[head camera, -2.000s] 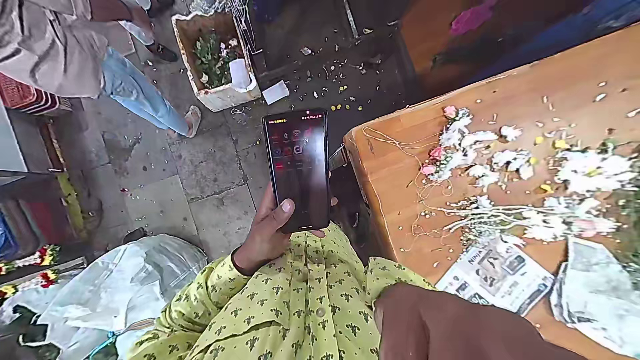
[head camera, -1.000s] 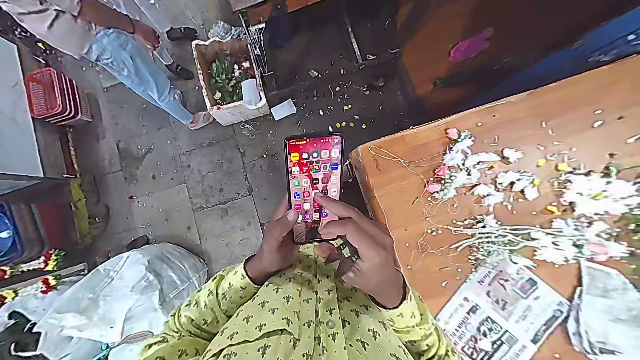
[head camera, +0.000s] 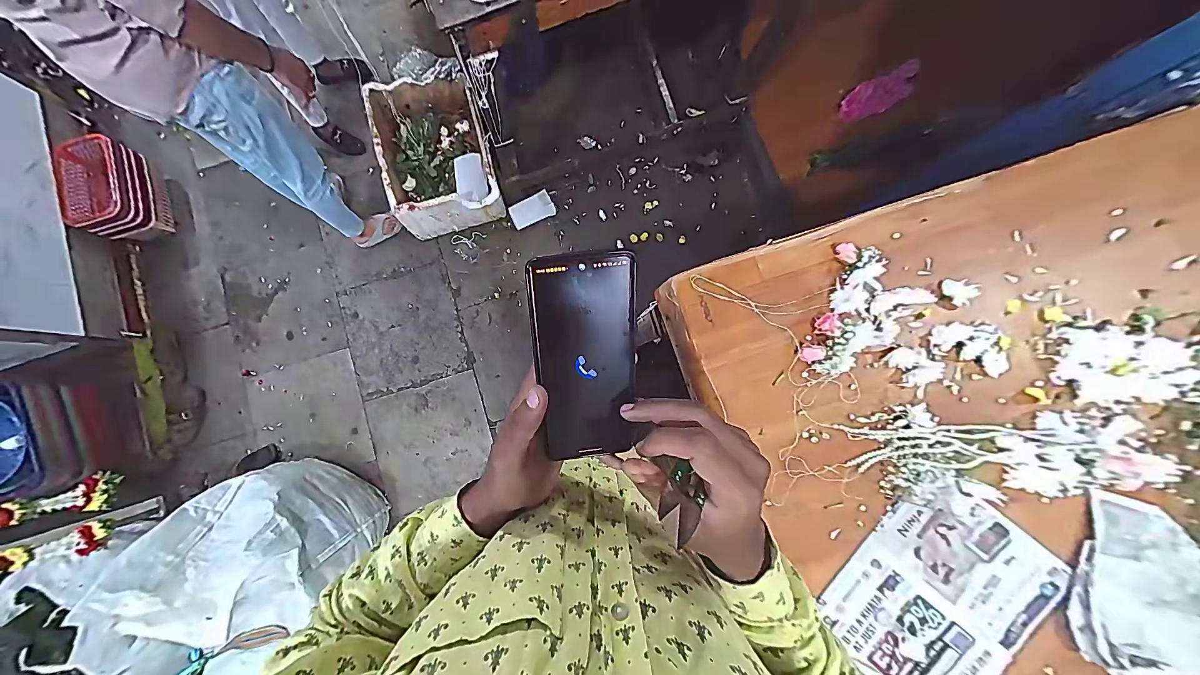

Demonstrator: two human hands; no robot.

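Note:
My left hand [head camera: 517,459] holds a black smartphone [head camera: 583,356] upright in front of my chest, its thumb along the left edge. The phone's screen is dark with a blue handset symbol near its middle. My right hand [head camera: 708,469] is at the phone's lower right, with the index fingertip at the screen's edge and the other fingers curled. A ring shows on that hand. To the right, on a wooden table [head camera: 741,328], lie white flowers [head camera: 1125,361], pink rosebuds [head camera: 827,324] with loose threads, and a printed newspaper sheet [head camera: 947,581].
A white foam box [head camera: 450,220] with greenery stands on the stone floor ahead. A person in light blue jeans [head camera: 272,150] stands at upper left, near stacked red plastic baskets [head camera: 89,183]. A large white plastic sack [head camera: 234,544] lies at lower left. Petals litter the floor.
The phone's screen has gone from a grid of app icons to dark with a handset symbol. My right hand, away from the phone two seconds ago, came to its screen and has since shifted to its lower right edge.

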